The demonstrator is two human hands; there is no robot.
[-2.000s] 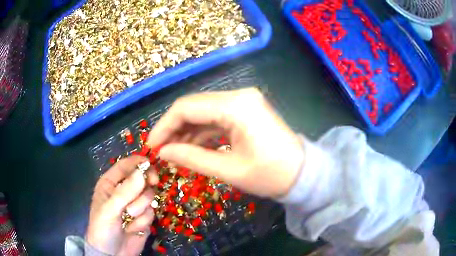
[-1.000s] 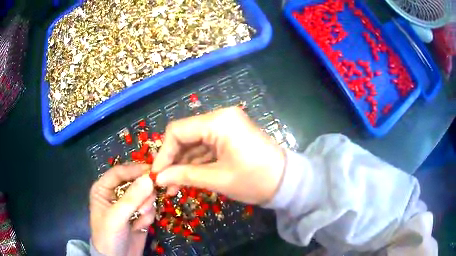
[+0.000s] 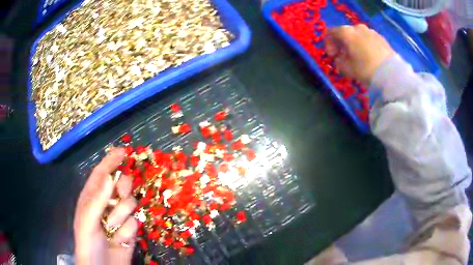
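Note:
My left hand (image 3: pixel 106 207) is at the lower left, half curled around several gold metal pieces (image 3: pixel 108 220), beside the pile. My right hand (image 3: pixel 358 50) is in the blue tray of red parts (image 3: pixel 358 116) at the upper right, its fingers down among the red pieces (image 3: pixel 306 31); whether it has picked one up is hidden. A pile of assembled red and gold pieces (image 3: pixel 181 191) lies on the clear blister tray (image 3: pixel 282 207), with a few loose pieces towards its far edge.
The large blue tray of metal parts (image 3: pixel 150 80) stands at the upper left. Another blue tray (image 3: pixel 46 8) shows at the top left edge. A small blue tray (image 3: pixel 415 49) is beside the red-part tray, with a round white grille (image 3: pixel 415 4) beyond. Bright glare lies on the blister tray.
My right hand has left my left hand's fingertips and moved up right into the red-part tray. My left hand's fingers have opened somewhat. The view has shifted, uncovering the pile.

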